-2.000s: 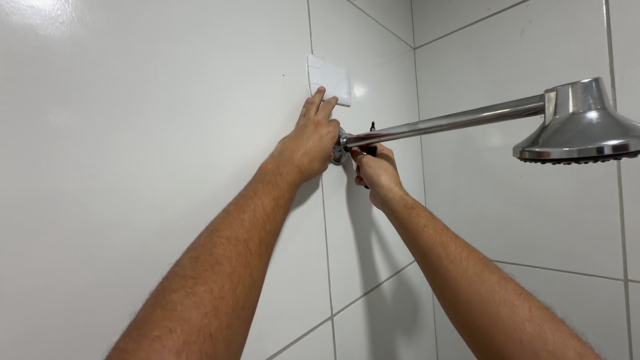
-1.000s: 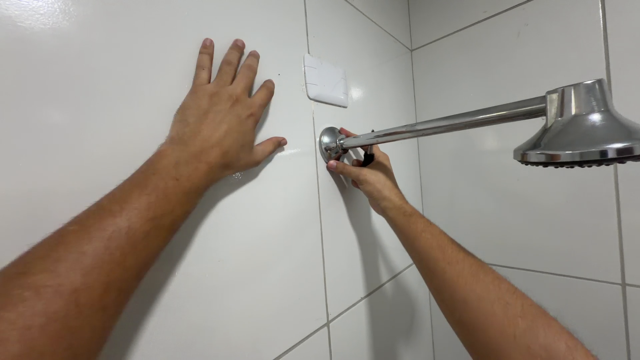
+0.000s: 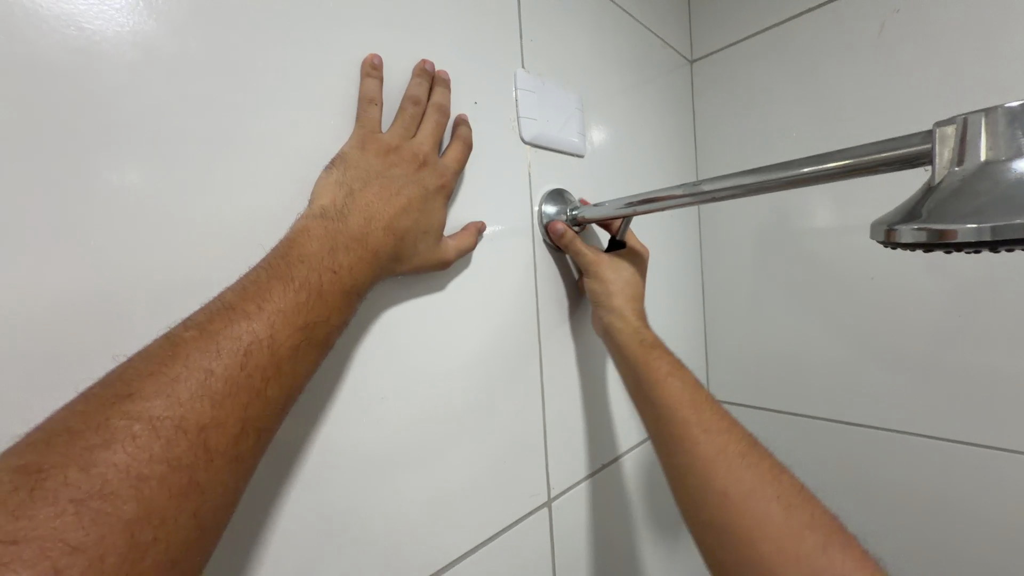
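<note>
My left hand [image 3: 392, 184] lies spread against the white wall tile, left of the pipe, with nothing in it. At the wall, my right hand [image 3: 612, 264] has its thumb and fingers on the round chrome flange [image 3: 554, 210] around the base of the shower arm. A thin tool with a black part [image 3: 616, 243], its kind unclear, shows between the fingers of that hand. The chrome shower arm [image 3: 744, 178] runs right from the flange to a chrome shower head [image 3: 964, 192], cut off by the view's edge.
Above the flange, a white blank cover plate [image 3: 552, 114] sits on the tiled wall [image 3: 432, 400]. A second tiled wall [image 3: 848, 336] meets it at a corner behind the shower arm. Grout lines cross both walls.
Two seconds ago my left hand was at the base of the shower arm; it has moved left and now rests spread on the tile. My right hand has stayed at the base.
</note>
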